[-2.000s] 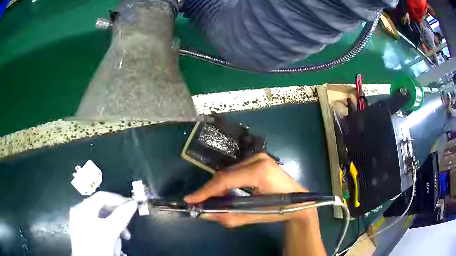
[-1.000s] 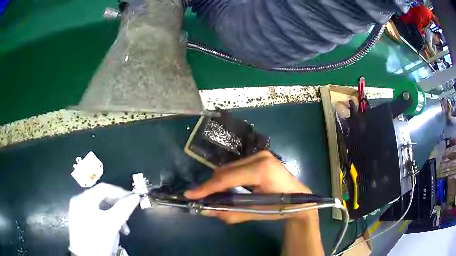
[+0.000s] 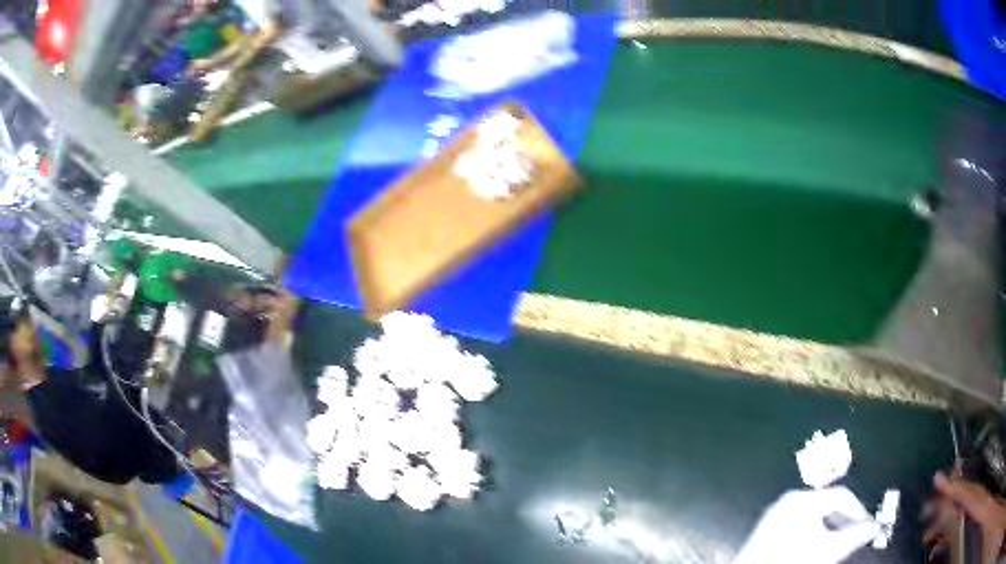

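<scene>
The view is blurred and turned to the left. My left hand, in a white glove, is at the lower right with its fingertips on a small white connector block. A white plastic socket piece lies on the dark green bench just above the glove. My bare right hand is at the right edge, small and blurred; its hold on the soldering iron cannot be made out. A large heap of white pieces lies on the bench left of centre.
A cardboard tray with white pieces lies on a blue sheet across the green belt. A clear plastic bag lies left of the heap. The grey fume hood is at the right. A person in dark clothing is at the far left.
The view has swung left, bringing the heap, tray and blue sheet in. The tool box is out of view, and both hands now appear at the lower right. The left hand still holds the small block.
</scene>
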